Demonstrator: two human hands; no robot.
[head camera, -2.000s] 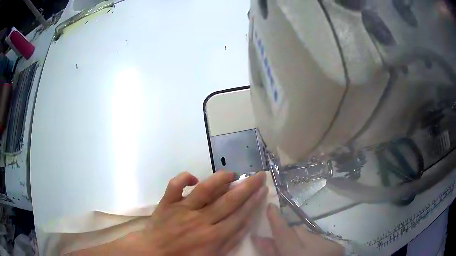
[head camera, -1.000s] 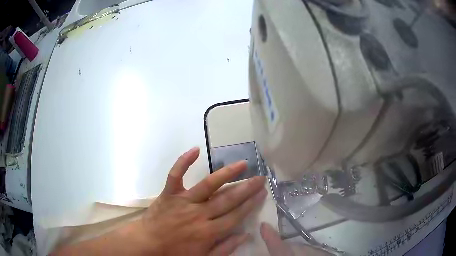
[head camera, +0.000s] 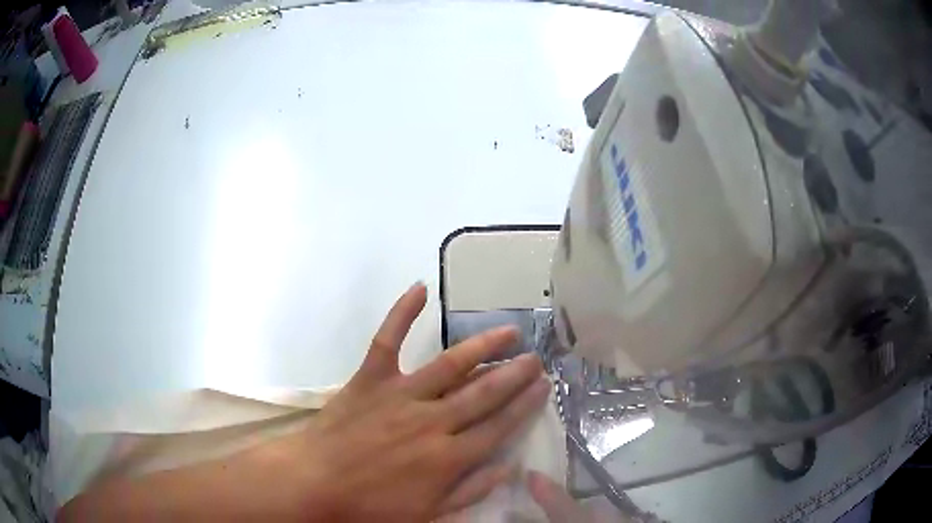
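A cream cloth piece (head camera: 250, 414) lies along the front of the white table, under my left forearm and hand. My left hand (head camera: 439, 424) lies flat on the cloth with fingers spread, fingertips at the needle plate (head camera: 491, 323) beside the machine head. My right hand (head camera: 557, 501) is cut off by the bottom edge; only a finger or so shows on the cloth, close to my left hand. The cream-white sewing machine (head camera: 674, 204) with blue JUKI lettering stands at the right. The needle and presser foot are hidden.
A shiny metal binder arm (head camera: 603, 475) sticks out toward me, right of the cloth. Dark green scissor loops (head camera: 787, 460) lie behind it at the right. A printed ruler (head camera: 833, 501) runs along the front edge. A pink thread cone (head camera: 72, 48) stands at the far left.
The view has shifted, showing more of the machine head and lettering. My left hand has spread its thumb away and moved off the plate's front slightly. Less of my right hand shows.
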